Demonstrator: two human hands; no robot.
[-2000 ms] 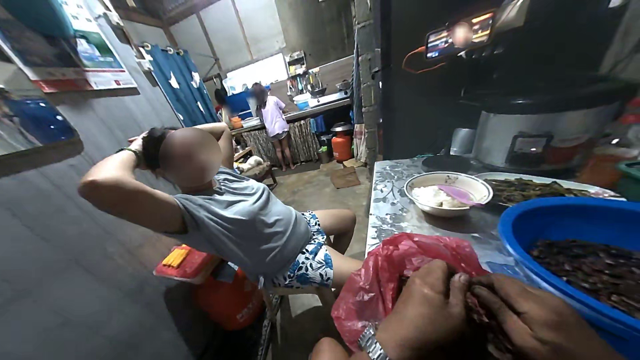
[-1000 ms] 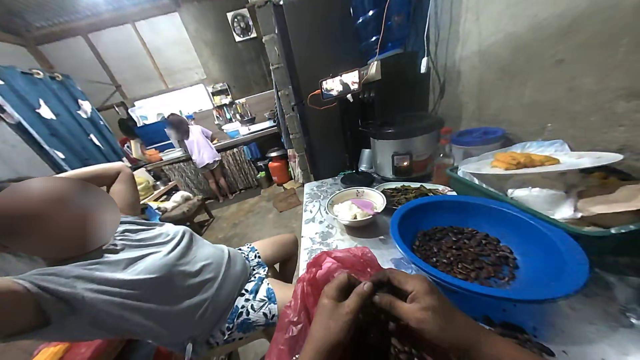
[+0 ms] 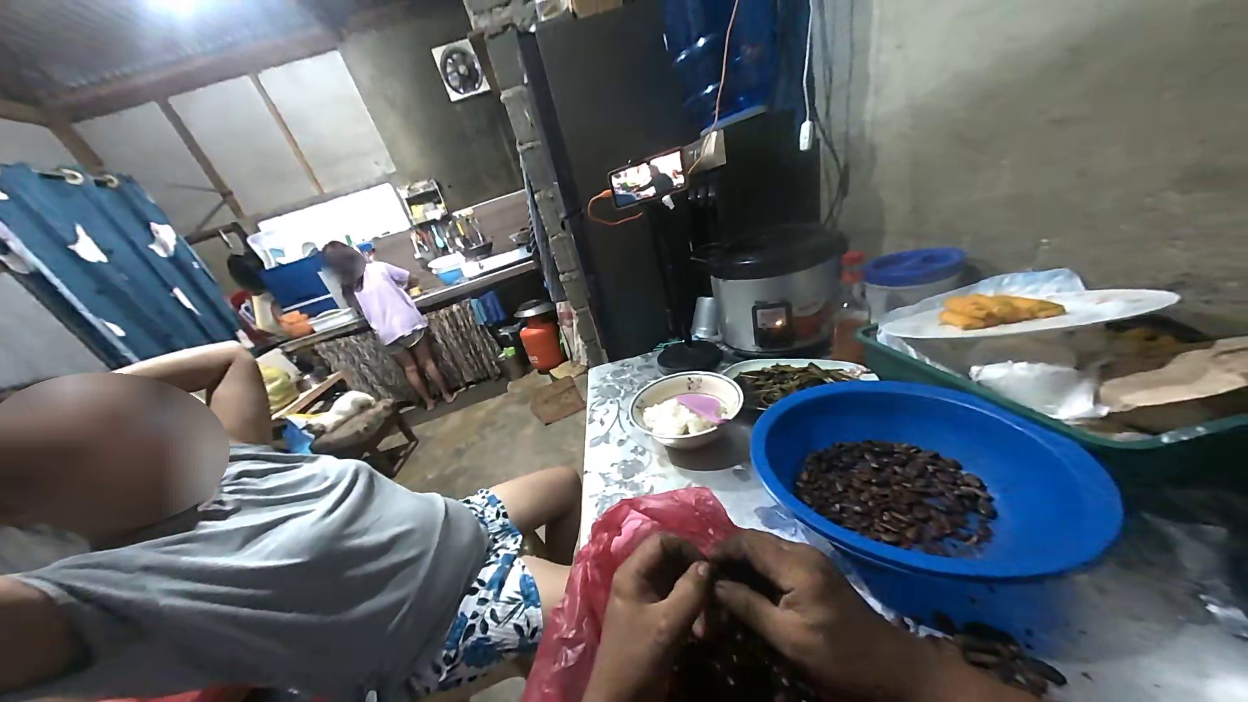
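Note:
Both my hands meet at the mouth of a red plastic bag, fingertips close together. My left hand (image 3: 655,609) has its thumb and forefinger pinched, and my right hand (image 3: 804,595) is beside it in the same pose; whether a small dark piece is between the fingers cannot be made out. The red plastic bag (image 3: 609,556) lies around and beneath them, with dark pieces (image 3: 741,658) inside. Right of my hands stands a blue plastic basin (image 3: 1053,487) with many brown, bean-like pieces (image 3: 892,492). Some dark shells or pods (image 3: 1004,658) lie on the table near my right wrist.
On the patterned table cover (image 3: 619,448) stand a bowl of rice (image 3: 682,419), a plate of cooked greens (image 3: 795,382), a rice cooker (image 3: 775,292) and a green tray (image 3: 1160,439) holding food. A phone (image 3: 648,178) is mounted behind. One person (image 3: 283,575) reclines at left; another (image 3: 390,302) stands at the far counter.
The view has swung right since two seconds ago, bringing the whole basin into sight. Both hands stay together over the red bag. The reclining person's raised arms have shifted.

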